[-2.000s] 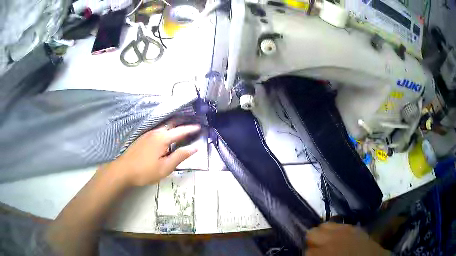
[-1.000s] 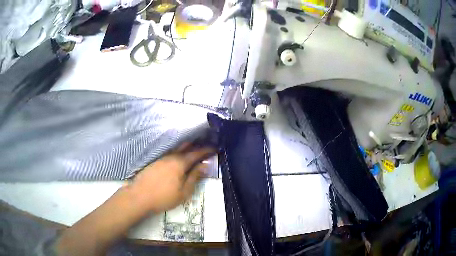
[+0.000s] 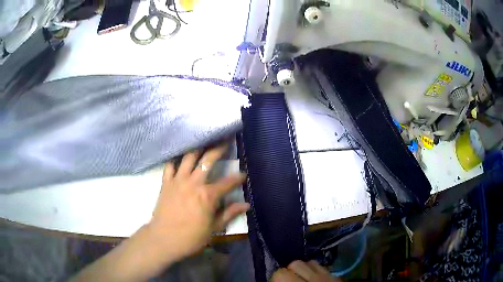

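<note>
The grey striped garment lies left of the machine's needle area, its right end meeting the top of a long dark band. The band runs from below the needle area down over the table's front edge. My left hand is open, fingers spread, blurred, between the garment's lower edge and the band's left edge. My right hand is cut off by the bottom edge of the picture; its curled fingers are on the band's lower end. The sewing machine stands over the right side.
A folded dark stack lies under the machine arm. Scissors and a phone lie at the upper left, beside pale crumpled cloth. A yellow tape roll is at the right edge. The table's front edge curves below.
The band now hangs straighter and flatter toward me. My left hand has moved off the seam and spread its fingers. My right hand has come back into view at the band's lower end. The view has tilted down.
</note>
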